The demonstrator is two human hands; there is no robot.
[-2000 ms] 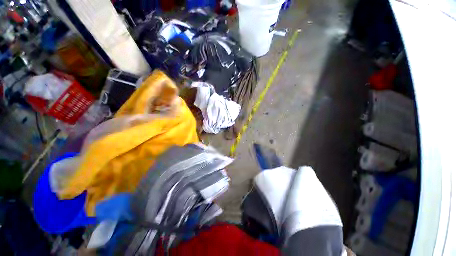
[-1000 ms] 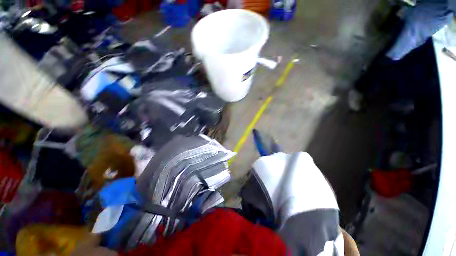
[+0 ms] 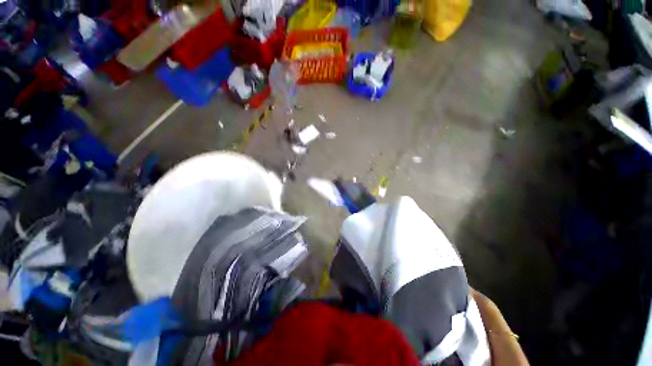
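A layered bundle of grey, black and white cut pieces (image 3: pixel 229 264) is carried at the lower left, with a dark band across its lower part. A white and grey cut-piece bundle (image 3: pixel 415 246) is carried at the lower right. My bare right forearm (image 3: pixel 500 329) shows along that bundle's right side, with a thin band on it; the hand is hidden. My left hand is not visible. My red clothing (image 3: pixel 329 339) lies between the bundles. A blue and white piece (image 3: pixel 150 322) shows left of the grey bundle.
A large white bin (image 3: pixel 193 193) stands just beyond the left bundle, with dark and blue cloth heaps (image 3: pixel 86 229) beside it. An orange-red crate (image 3: pixel 314 53) and a blue basket (image 3: pixel 370 75) stand ahead. Scraps and a yellow sack (image 3: pixel 445 16) lie on the floor.
The view has moved forward along the aisle. The white bin is now close at the left, and crates have come into view ahead. Both bundles stay carried in front of me.
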